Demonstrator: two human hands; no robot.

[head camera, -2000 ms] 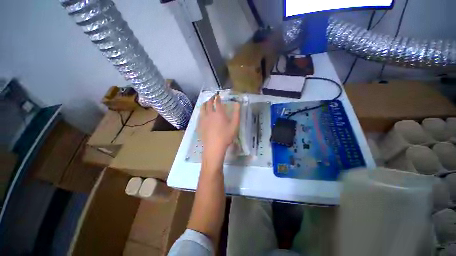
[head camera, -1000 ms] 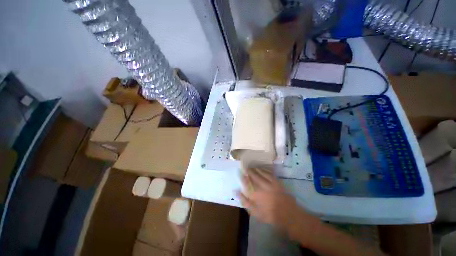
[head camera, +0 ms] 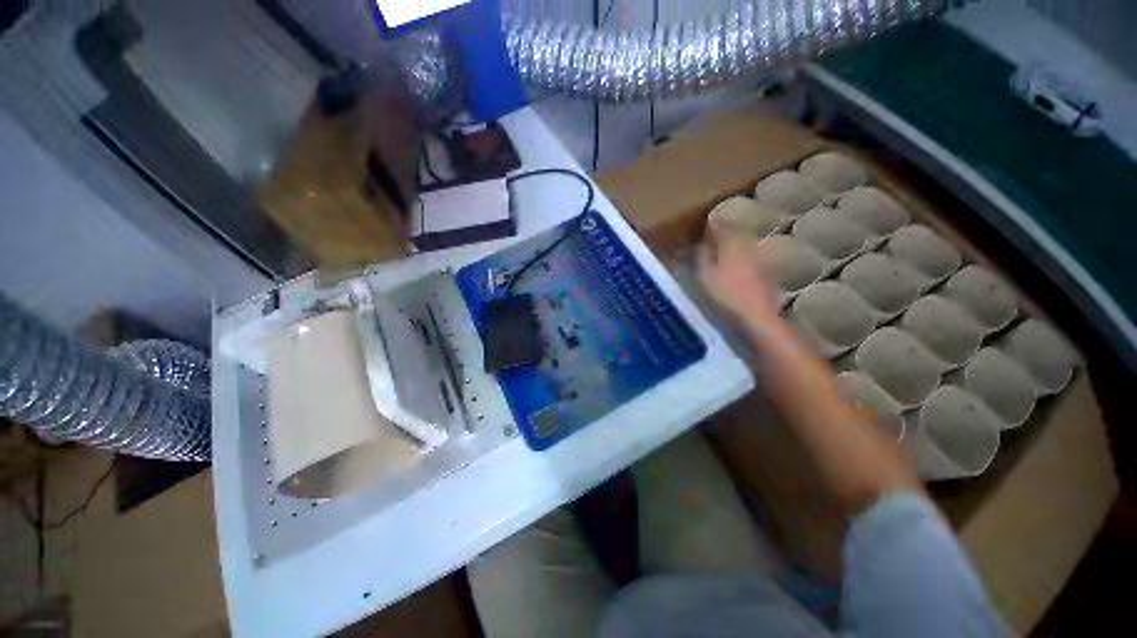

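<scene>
A cream-beige container (head camera: 327, 393) lies on the white fixture (head camera: 390, 380) over the perforated work plate (head camera: 277, 523), its open end towards me. My right hand (head camera: 738, 277) is stretched over the near-left edge of the open carton on the right, at the containers (head camera: 882, 284) standing in rows, open ends up. The hand is blurred and its fingers overlap a container rim; I cannot tell if they grip it. My left hand is not in view.
The blue mat (head camera: 611, 327) holds a black mouse (head camera: 511, 333) with a cable. A flat box-like device (head camera: 464, 212) sits behind it. The laser housing (head camera: 337, 175) stands over the table's rear left. Silver ducts (head camera: 698, 52) run behind and at left. A green bench (head camera: 985, 137) lies far right.
The view has swung right. A container now lies on the fixture, where my left hand was earlier. My right hand has moved from the container's open end to the right carton.
</scene>
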